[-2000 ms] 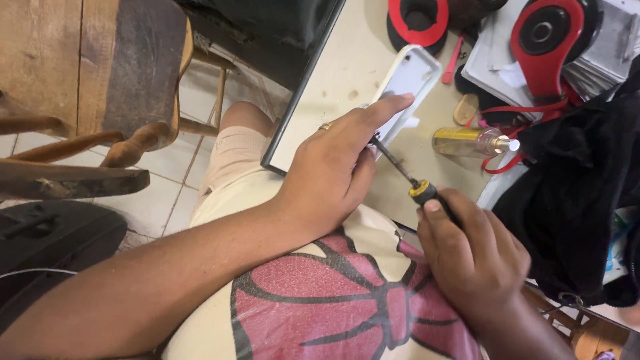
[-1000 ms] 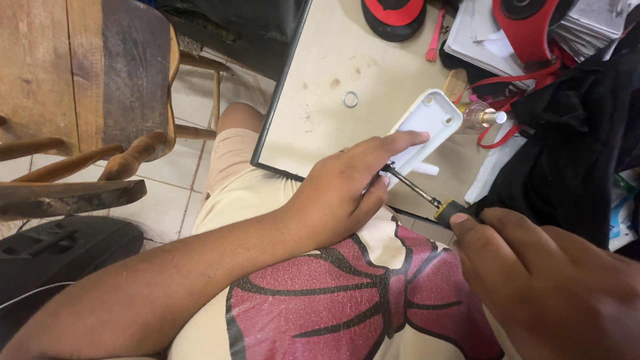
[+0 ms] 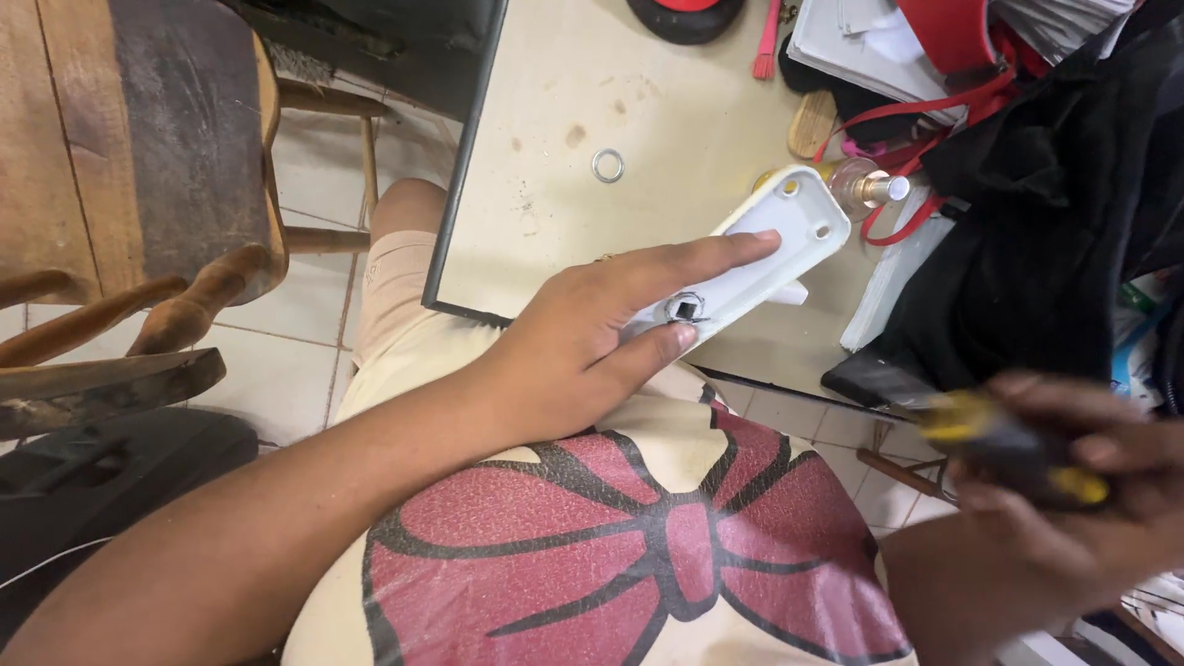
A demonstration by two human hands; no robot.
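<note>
A white plastic door-handle-like plate (image 3: 803, 242), a shallow tray-shaped piece with small round holes at its far end, lies tilted over the table's near edge. My left hand (image 3: 592, 342) grips it, forefinger inside the recess and thumb beside a square hole (image 3: 684, 309) ringed with dark marks. A white stub shows under its right side. At the lower right, apart from the plate, my right hand (image 3: 1064, 490) holds a screwdriver by its black and yellow handle (image 3: 1008, 449); both are blurred, and the shaft is barely visible.
A metal ring (image 3: 608, 166) lies on the table (image 3: 536, 213). Behind the plate is a glass bottle (image 3: 865, 185) with a silver cap. Black cloth (image 3: 1027, 240), red straps and papers (image 3: 860, 51) crowd the right. A wooden chair (image 3: 185, 139) stands at the left.
My right hand has drawn the screwdriver away from the plate, down to the right. The square hole now shows between my left thumb and forefinger.
</note>
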